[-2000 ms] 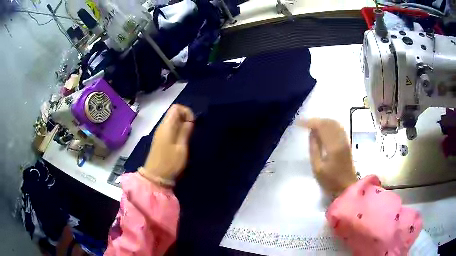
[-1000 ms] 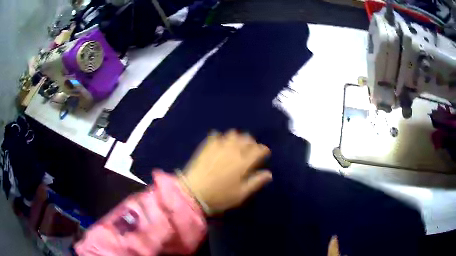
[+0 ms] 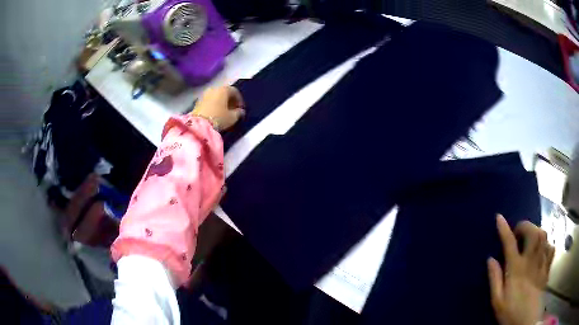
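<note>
My left hand (image 3: 219, 108) is at the near end of a long navy strip (image 3: 286, 76) at the left. Its fingers are curled and pinched at the strip's edge. A wide navy cut panel (image 3: 381, 120) lies flat in the middle. Another navy panel (image 3: 444, 222) lies at the lower right, its upper edge overlapping the middle one. My right hand (image 3: 524, 270) rests on this panel's right side with fingers apart, its wrist cut off by the frame's edge.
A purple device with a round grille (image 3: 190, 41) stands at the upper left. The white table (image 3: 520, 120) shows between the panels. The sewing machine (image 3: 568, 254) is blurred and partly cut off at the right edge. Dark cloth (image 3: 66, 139) hangs beyond the table at left.
The view has swung left. My left hand has moved from the middle panel to the left strip. My right hand has come into view on the right panel, which has shifted upward beside the middle one.
</note>
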